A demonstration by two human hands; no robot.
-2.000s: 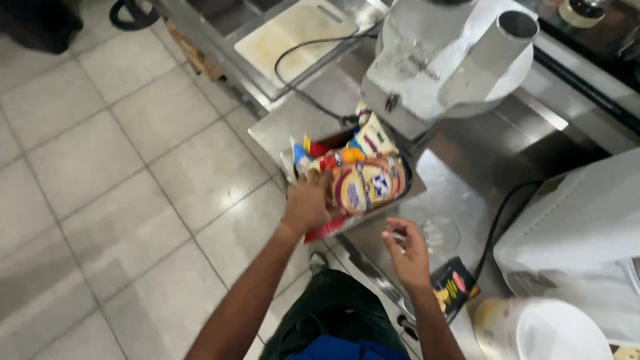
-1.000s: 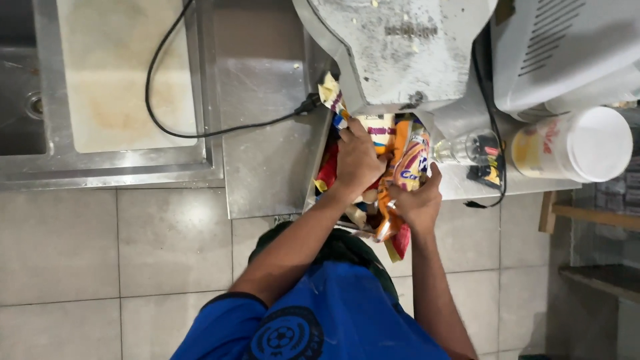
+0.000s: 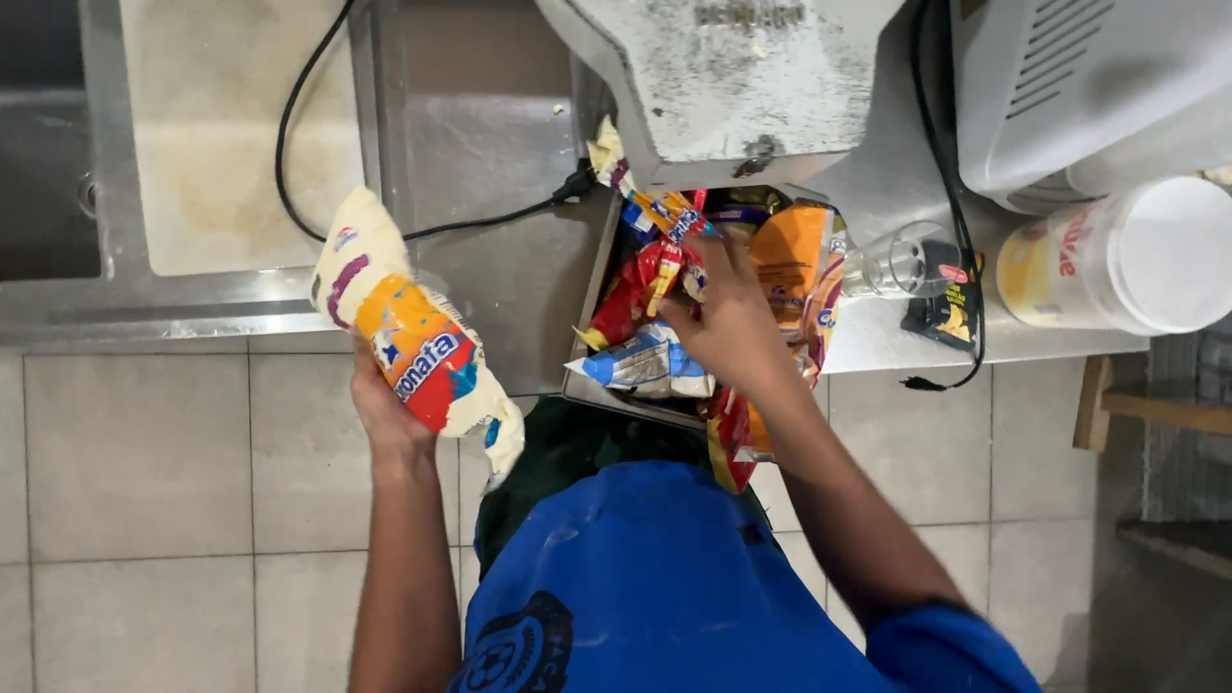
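My left hand [image 3: 390,399] grips a cream, orange and red plastic food bag [image 3: 414,346], held to the left of an open box [image 3: 589,380]. My right hand [image 3: 722,313] reaches into that box, its fingers at a narrow cream and orange bag [image 3: 669,212]; whether they are closed on it is unclear. Around the fingers lie a red and yellow packet [image 3: 626,298], a blue and white packet [image 3: 654,364] and an orange packet [image 3: 791,255]. A red and yellow wrapper [image 3: 733,443] hangs over the box's front edge.
A worn white machine [image 3: 751,87] stands behind the box. A sink with a white cutting board [image 3: 241,135] is at left, a black power cord [image 3: 481,223] beside it. At right are a clear glass [image 3: 890,265], a black packet [image 3: 948,303], a white-lidded tub [image 3: 1107,260] and a white appliance [image 3: 1059,96].
My left hand has moved left, out of the box, and now holds the cream, orange and red bag. My right hand has shifted from the box's right side to its middle.
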